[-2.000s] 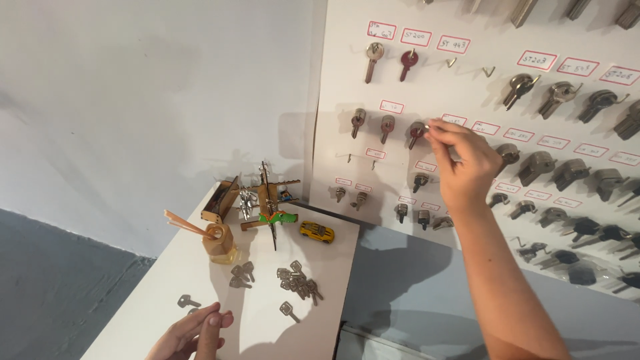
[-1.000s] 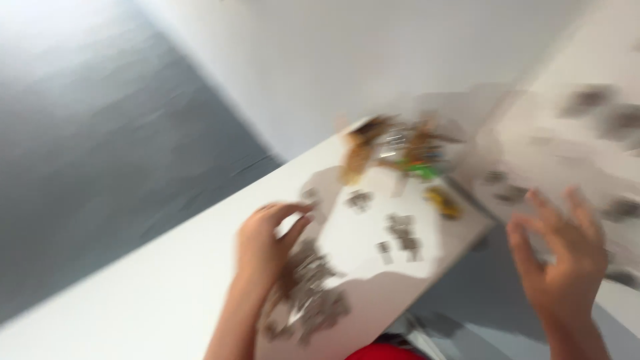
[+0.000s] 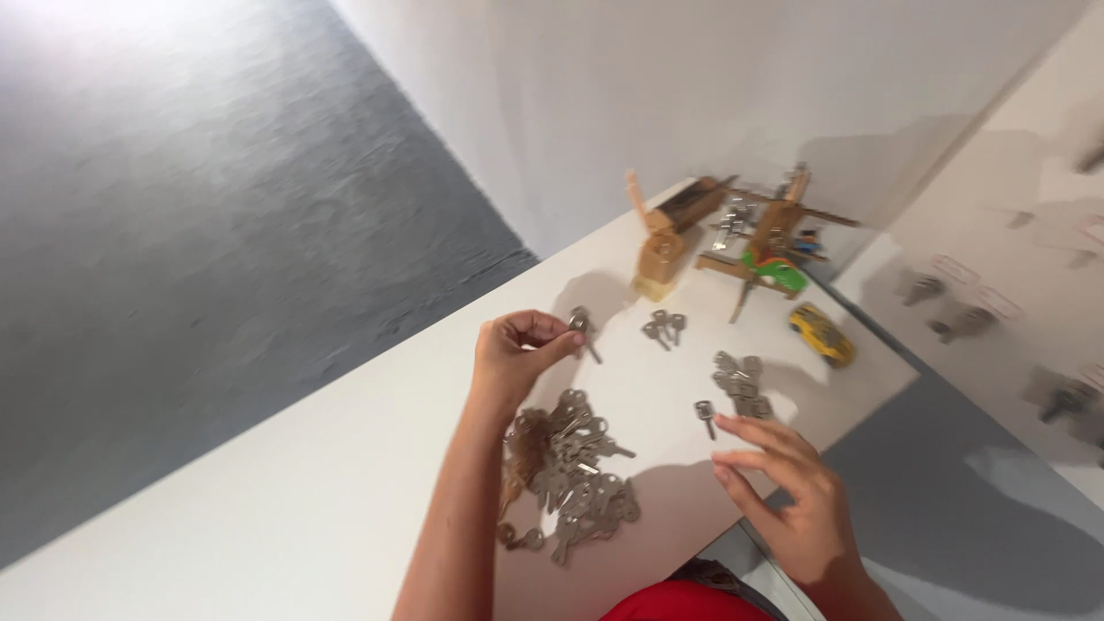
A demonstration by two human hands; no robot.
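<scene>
My left hand pinches a metal key by its head, the blade pointing down over the white table. Below it lies a large heap of metal keys, partly behind my forearm. My right hand is spread, its fingers beside a single key on the table; no object shows between them. Just behind that key is a small pile of keys. Another small group of keys sits farther back, between the two hands.
A yellow toy car stands near the table's right edge. Behind are a glass bottle with sticks, a wooden model and a green toy. On the right, a white board carries hanging keys and red-framed labels.
My right hand has moved away from the key board and down over the table. My left hand now holds a key up. The view has swung strongly toward the table and floor.
</scene>
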